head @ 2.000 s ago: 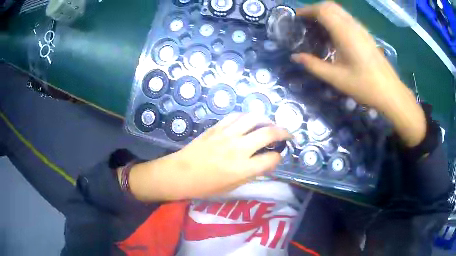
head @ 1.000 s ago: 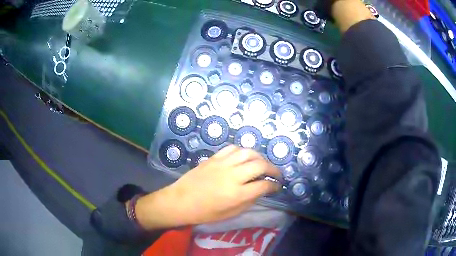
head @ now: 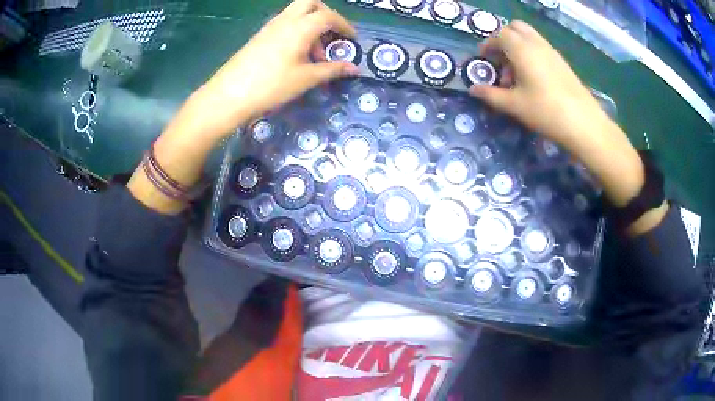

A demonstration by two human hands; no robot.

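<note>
A grey holding strip [head: 411, 64] with several round black units in a row lies over the top part of the clear blister tray [head: 313, 274]. My left hand [head: 294, 59] holds the strip's left end, fingers around the leftmost unit [head: 342, 52]. My right hand [head: 529, 74] holds its right end at the rightmost unit [head: 480, 72]. Black units sit in the tray's lower rows, such as one unit [head: 331, 250] near the front edge. Glare hides what several middle and right pockets hold.
A second strip with units [head: 447, 9] lies beyond the tray at the top edge. At upper left are a pale roll [head: 110, 48], a dotted sheet [head: 74, 35] and white rings [head: 84, 111] on clear film. Blue bins show at top right. A white slip [head: 690, 227] lies at right.
My left hand has moved from the tray's front edge up to the strip's left end. My right hand has come back from the top edge to the strip's right end.
</note>
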